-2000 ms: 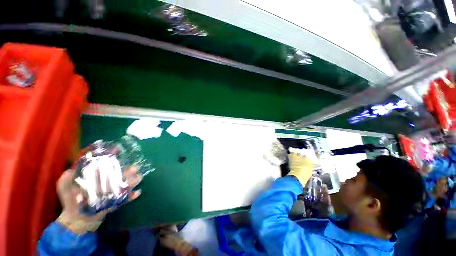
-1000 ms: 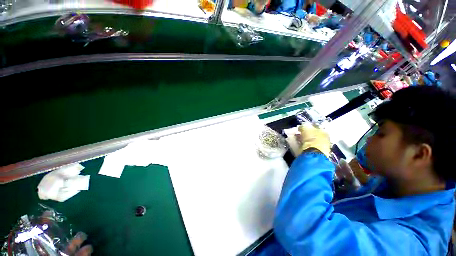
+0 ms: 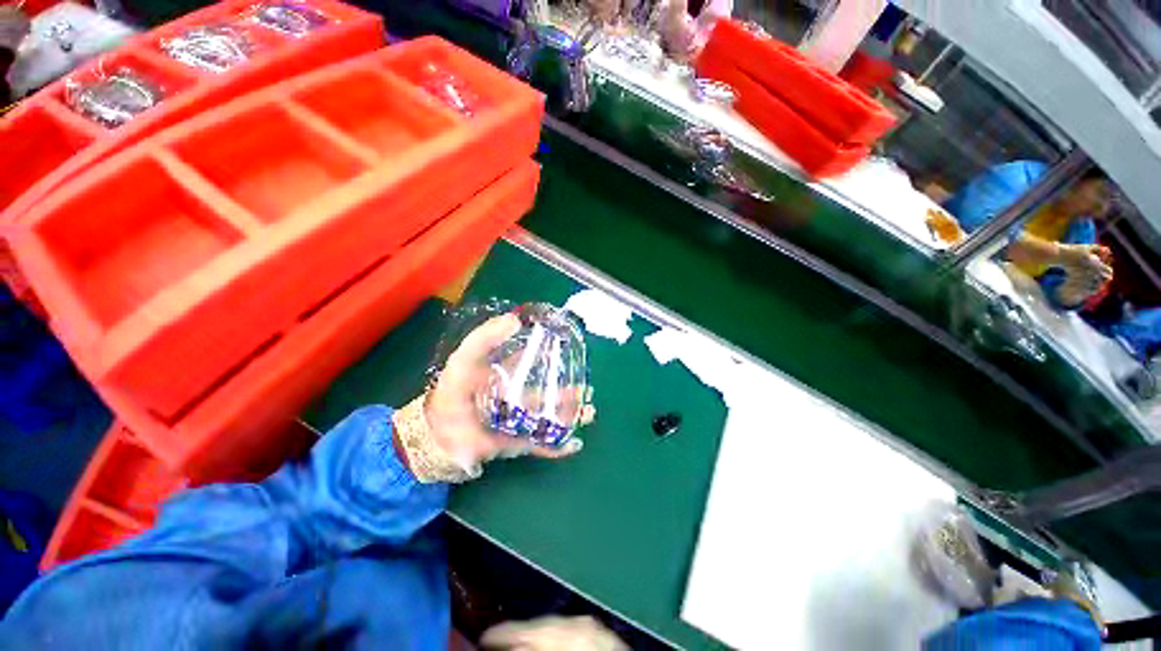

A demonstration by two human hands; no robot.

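Observation:
My left hand (image 3: pixel 465 401), in a thin white glove with a patterned cuff, holds a rounded, glossy workpiece (image 3: pixel 537 378) in clear plastic above the green mat (image 3: pixel 560 509). The thumb is on its upper side and the fingers are under it. At the bottom edge, a pale, blurred hand shape (image 3: pixel 554 635) looks like my right hand. It is cut off, and I cannot tell whether it holds anything. A small black item (image 3: pixel 665 424) lies on the mat to the right of the workpiece.
Orange-red compartment trays (image 3: pixel 325 242) are stacked at the left; the top front one has a clear bundle in its far pocket. White paper pieces (image 3: pixel 598 314) lie at the mat's far edge. A white pad (image 3: pixel 802 521) is at the right, by a neighbour's blue sleeve (image 3: pixel 1019 630). The green conveyor (image 3: pixel 764 293) runs beyond.
The view has swung left, bringing the tray stack into view. My left hand, still holding the bagged workpiece, now shows near the middle instead of the lower left.

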